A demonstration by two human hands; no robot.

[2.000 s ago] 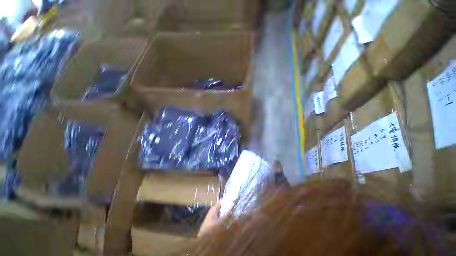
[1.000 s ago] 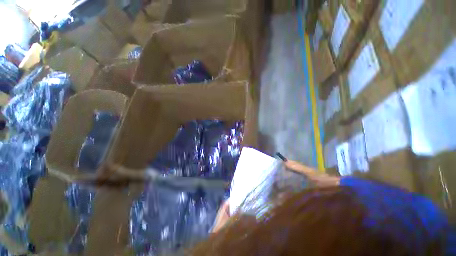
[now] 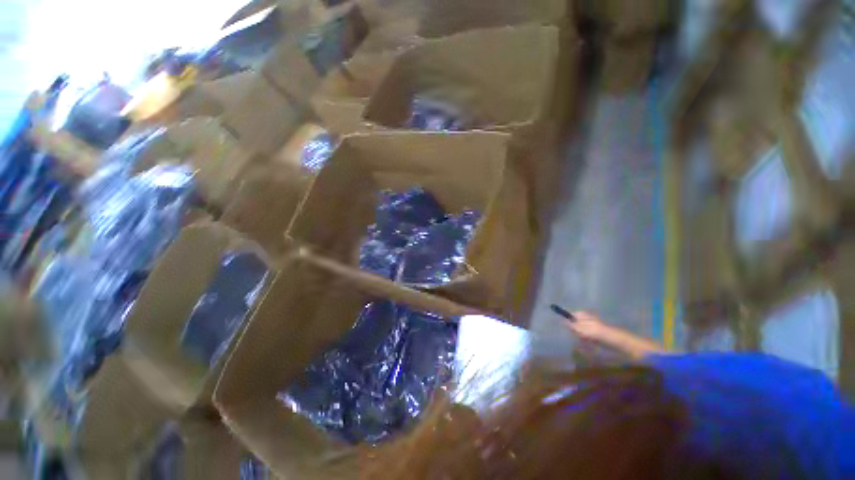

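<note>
My right hand (image 3: 592,330), at the end of a blue sleeve, holds a dark pen (image 3: 562,312) pointing up and left. A white paper sheet (image 3: 491,352), washed out, stands at the edge of an open carton (image 3: 267,328), left of my right hand. Its lower part is hidden by brown hair along the bottom of the view. My left hand cannot be made out; the hair covers the paper's lower edge. Dark plastic-bagged bundles (image 3: 380,370) lie in the nearest open carton. The pen and paper are apart.
Another open carton (image 3: 422,150) with dark bagged goods stands just beyond, with more cartons behind. Shiny bagged bundles (image 3: 103,272) are heaped at left. Grey floor (image 3: 600,234) with a yellow line runs at right, beside blurred stacked cartons with white sheets (image 3: 764,202).
The view has shifted, so the cartons appear farther right. My right hand and pen now show farther from the paper. The left hand seen at the paper's lower edge no longer shows.
</note>
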